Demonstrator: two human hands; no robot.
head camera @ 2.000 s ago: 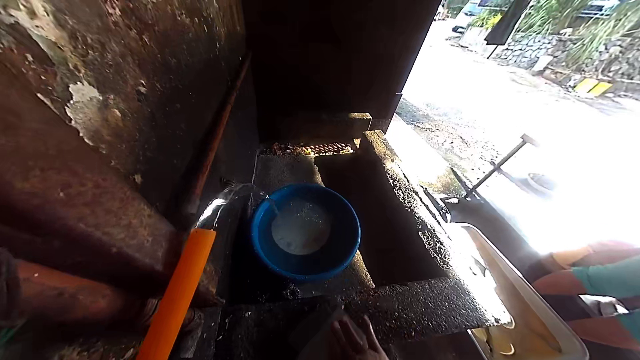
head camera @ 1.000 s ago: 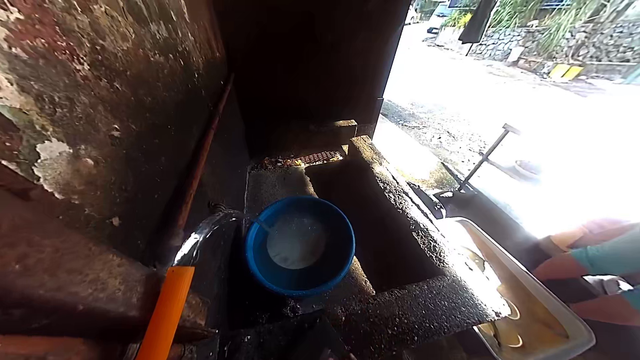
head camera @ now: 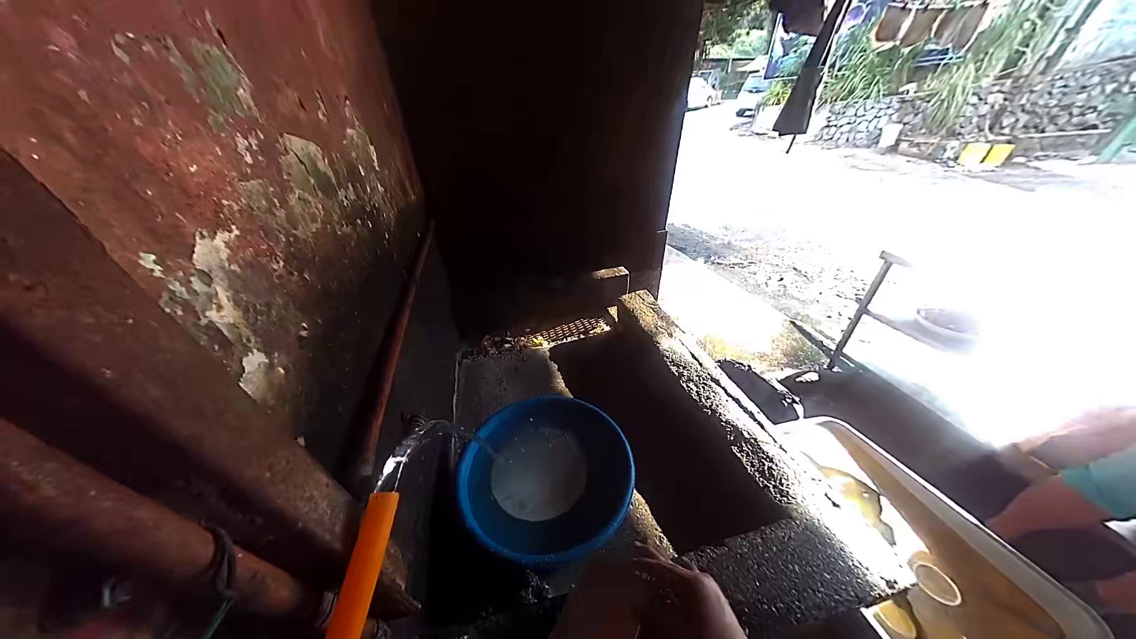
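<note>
A round blue plastic basin [head camera: 546, 479] holds cloudy, whitish water. An orange hose [head camera: 364, 564] rises from the lower left. Water [head camera: 417, 444] spurts from its upper end and arcs right into the basin. What looks like my right hand [head camera: 688, 595] is at the bottom edge, just below the basin's front right side, dark and partly cut off. Its fingers point up and left. A blurred brownish shape lies against it; whether it is held, or part of a hand, is unclear. My left hand cannot be made out.
Below the basin is a rough concrete ledge [head camera: 772, 568] around a dark recess [head camera: 666, 444]. A pale plastic tub [head camera: 967, 541] with yellowish liquid and round items stands right. A peeling wall [head camera: 266, 222] and a pipe [head camera: 399, 346] are left. Another person's arm [head camera: 1038, 506] shows far right.
A dark hand at the bottom edge, seen two seconds ago and hardly visible one second ago, shows again below the basin. The view has tilted up.
</note>
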